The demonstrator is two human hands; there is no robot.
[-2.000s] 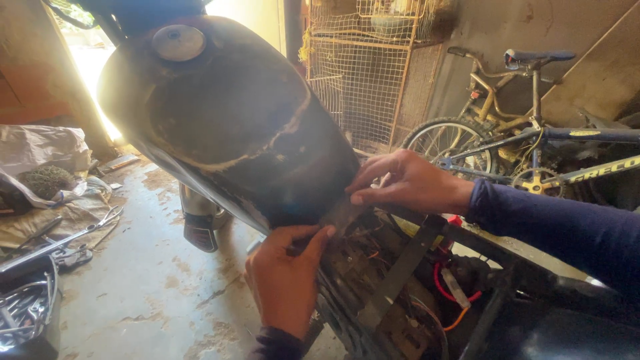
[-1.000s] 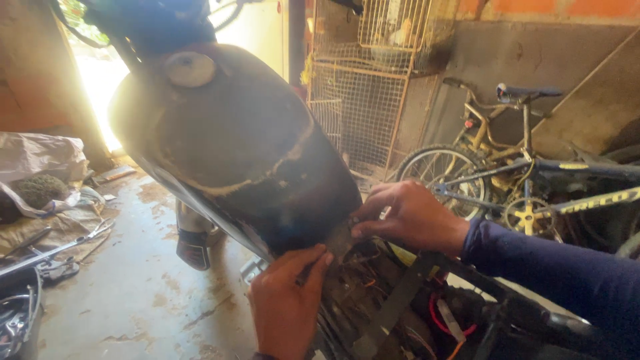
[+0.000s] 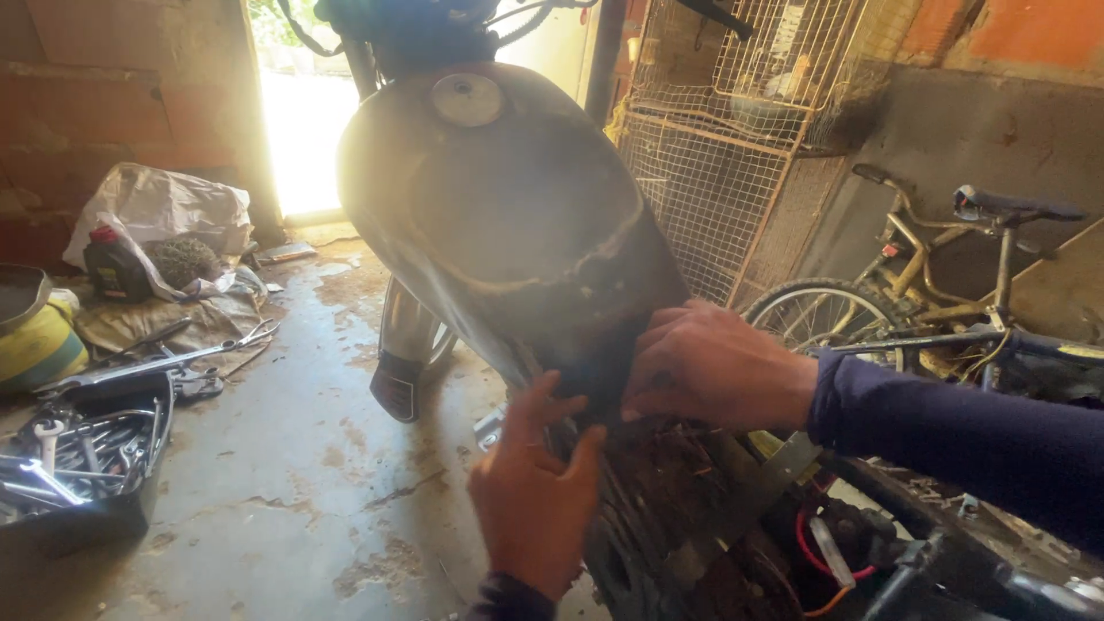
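A dark, worn motorcycle fuel tank with a round metal filler cap fills the middle of the head view. My right hand is at the tank's rear right edge, fingers bent down against it; whether something is pinched there is hidden. At the rear left edge is my left hand, thumb and fingers apart, with nothing visible between them. Behind the tank the motorcycle frame is exposed, with a red wire and other wiring below and right of my hands.
A black box of wrenches stands on the floor at left, near a dark bottle and a yellow container. A wire cage stands behind the tank. At right a bicycle leans by the wall.
My left thumb and fingers, near my right hand's fingertips before, have spread apart. My right hand has turned palm down over the tank's rear edge. The view has shifted left.
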